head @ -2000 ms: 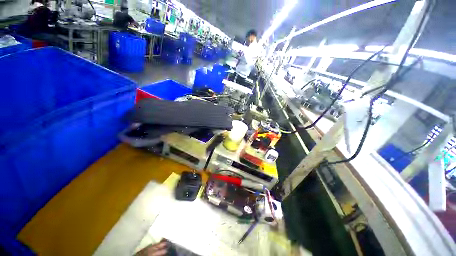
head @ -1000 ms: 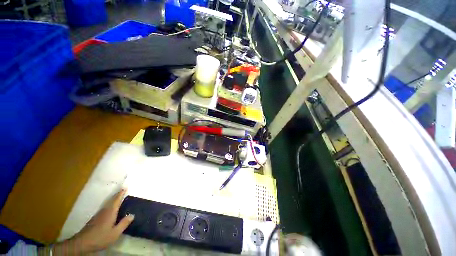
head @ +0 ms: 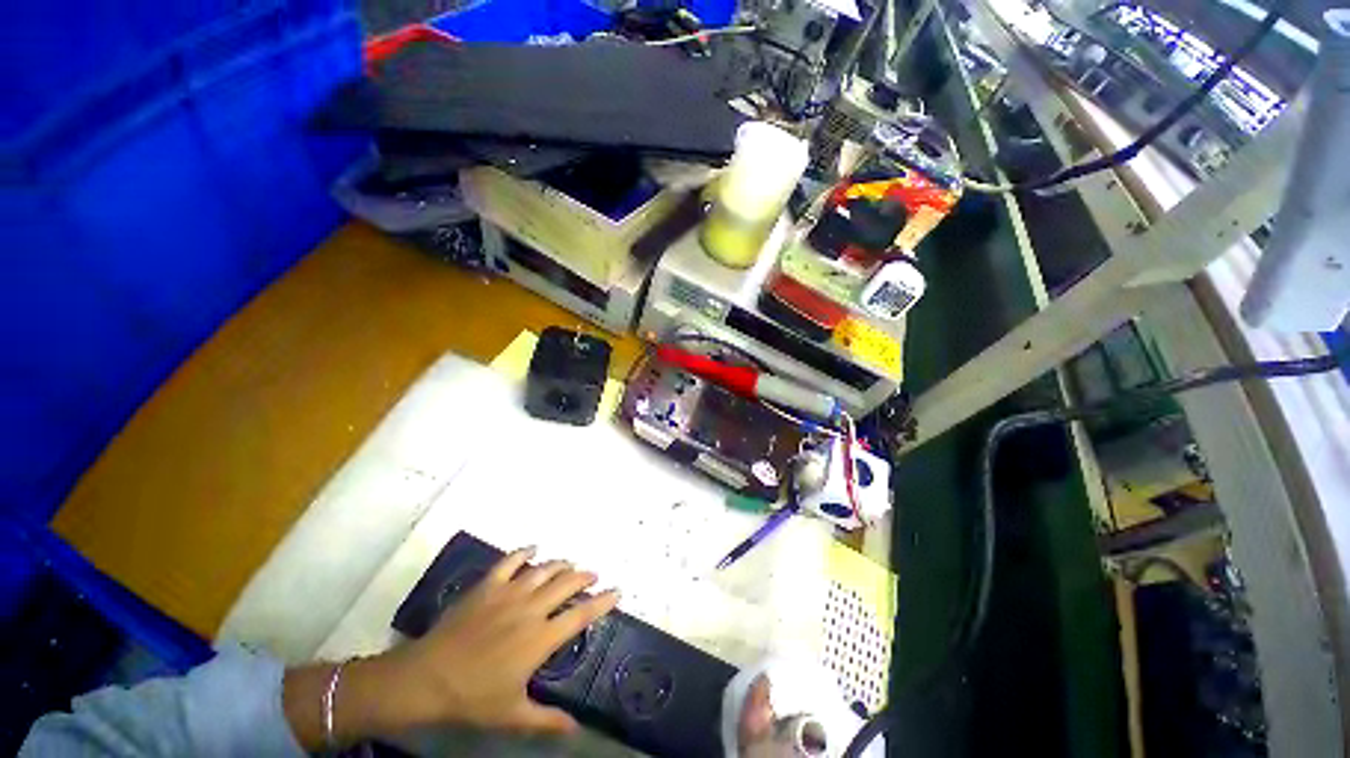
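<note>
A black power strip (head: 646, 684) with round recessed sockets lies slantwise on a white sheet (head: 422, 496). My left hand (head: 496, 637), bare with a bracelet, lies across the strip, fingers over its far edge and thumb at its near side. My right hand (head: 760, 714), in a white glove, is at the strip's right end, blurred and partly cut off by the bottom edge. A black cable (head: 948, 652) runs beside it; whether the hand grips anything is unclear. A black cube socket (head: 569, 375) stands at the sheet's far edge.
Behind the sheet are a dark red fixture (head: 708, 427), a red-handled tool (head: 711, 369), a white test socket (head: 850, 481) and a pen (head: 757, 539). Beige testers (head: 770, 335) bear a yellow-white cylinder (head: 752, 200). Blue crate (head: 163, 193) left; dark green conveyor (head: 962, 341) right.
The view has shifted. My left hand has moved from the strip's left end onto its middle. My gloved right hand has come in to the strip's right end.
</note>
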